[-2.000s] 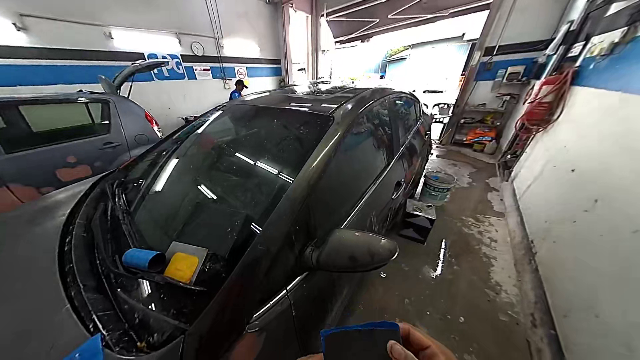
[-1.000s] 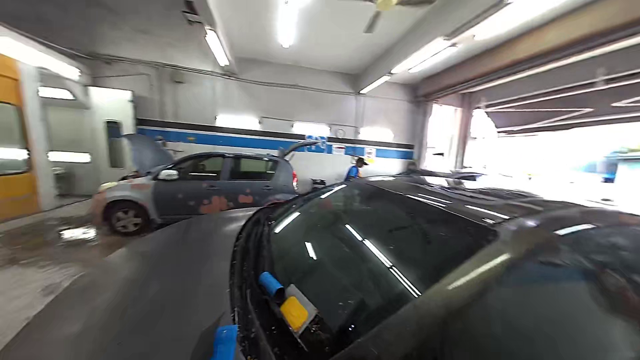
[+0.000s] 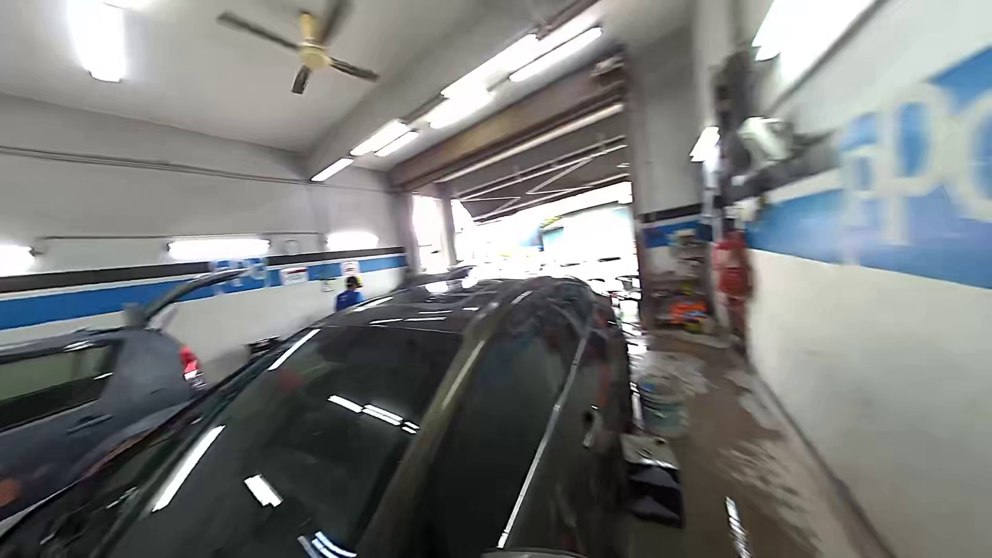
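Observation:
Neither my left hand nor my right hand is in the head view, so what they hold or touch cannot be seen. A dark car fills the lower middle, with its windshield [image 3: 310, 434] facing me and its roof [image 3: 465, 298] behind that. The side window [image 3: 496, 418] and door handle [image 3: 590, 426] show along its right side. Only the top edge of the side mirror [image 3: 535, 553] shows at the bottom.
Another car [image 3: 139, 380] with its rear hatch raised stands at the left. A person in blue [image 3: 349, 294] is beyond the dark car. Right of it are a bucket [image 3: 663, 407], a low step or box [image 3: 653, 480], wet floor [image 3: 713, 449] and a white wall [image 3: 868, 372].
The view has swung left and back right, and now looks higher. Two seconds ago fingers held a dark, blue-edged pad at the bottom; they are out of view, as are the blue roll and yellow block.

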